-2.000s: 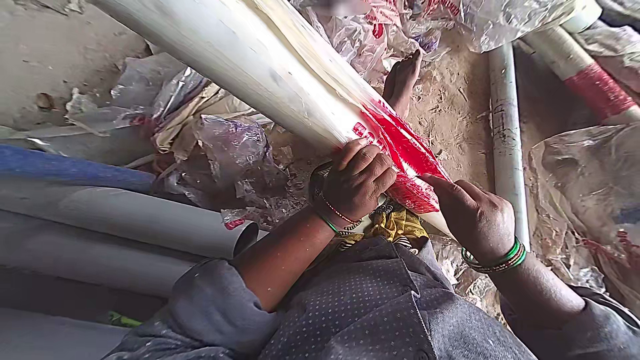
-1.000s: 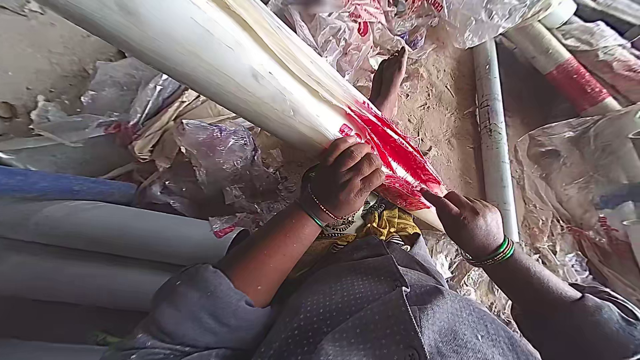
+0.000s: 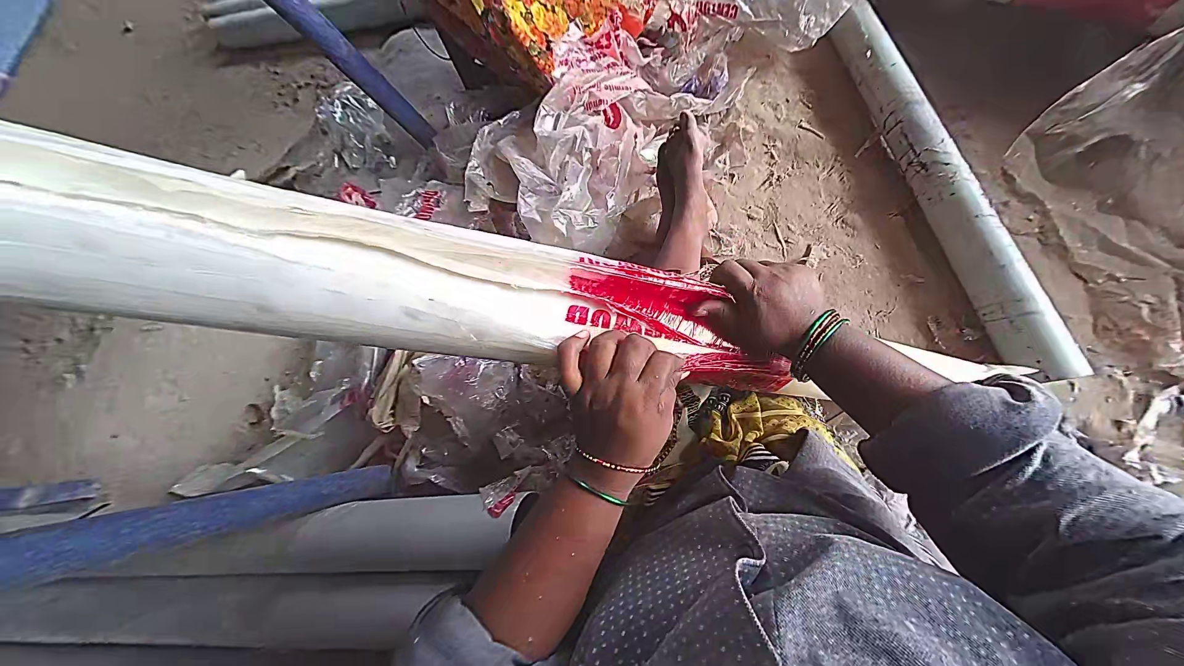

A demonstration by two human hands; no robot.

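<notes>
A long bundle in whitish plastic wrap [image 3: 277, 268] lies across my lap, running from the left edge to the right. Near its right part the plastic film carries red print [image 3: 638, 291] and is drawn into tight folds. My left hand [image 3: 622, 393] grips the film at the bundle's lower side, fingers curled over it. Pinched in my right hand [image 3: 763, 305] is the red part of the film, on the upper side. Beyond my right wrist a pale tapered end [image 3: 943, 363] of the bundle shows. What lies inside the wrap cannot be told.
Grey pipes [image 3: 324, 541] and a blue pipe [image 3: 203, 518] lie at lower left. Another blue pipe [image 3: 356, 69] slants at upper left. Crumpled printed plastic [image 3: 592, 139] covers the ground near a bare foot [image 3: 683, 166]. A scuffed grey pipe [image 3: 962, 203] lies at right.
My right hand has moved from the film's far right end to its upper side, closer to my left hand. The view has turned, and the bundle now lies flatter across it.
</notes>
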